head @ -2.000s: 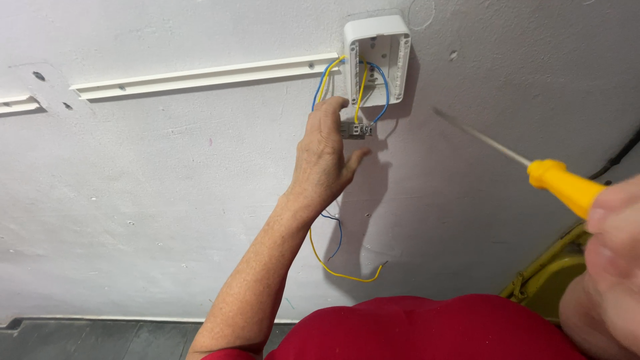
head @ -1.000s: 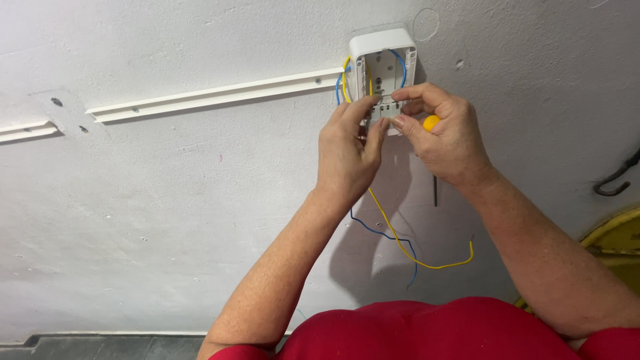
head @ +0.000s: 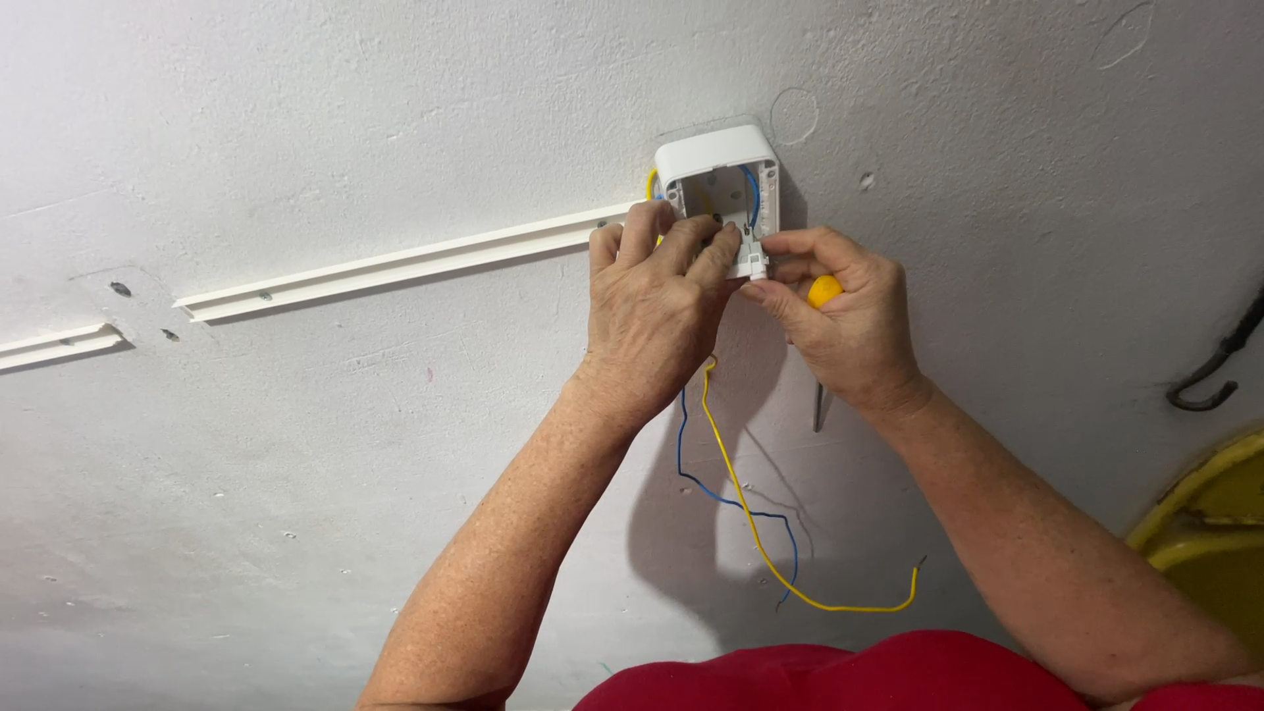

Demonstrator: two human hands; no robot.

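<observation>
A white plastic surface-mount electrical box (head: 718, 150) is fixed to the wall, its front uncovered. Both my hands are at its lower part, on a small white module (head: 752, 261) with electrical contacts. My left hand (head: 660, 301) lies across the box's lower left, fingertips on the module. My right hand (head: 851, 316) pinches the module's right edge and keeps a screwdriver with a yellow handle (head: 825, 290) in the palm, shaft pointing down. A blue wire (head: 754, 197) curves inside the box. Below hang a yellow wire (head: 736, 481) and another blue wire (head: 681, 444), ends bare.
White cable trunking (head: 415, 265) runs left from the box, with another trunking piece (head: 59, 346) at the far left. Holes mark the wall between them. At the right are a dark hook (head: 1203, 397) and a yellow rounded object (head: 1210, 533).
My right hand has come from the lower right to the box, and the screwdriver has turned to point down. The module has gone from below the box to its lower opening. My left hand now covers the lower left.
</observation>
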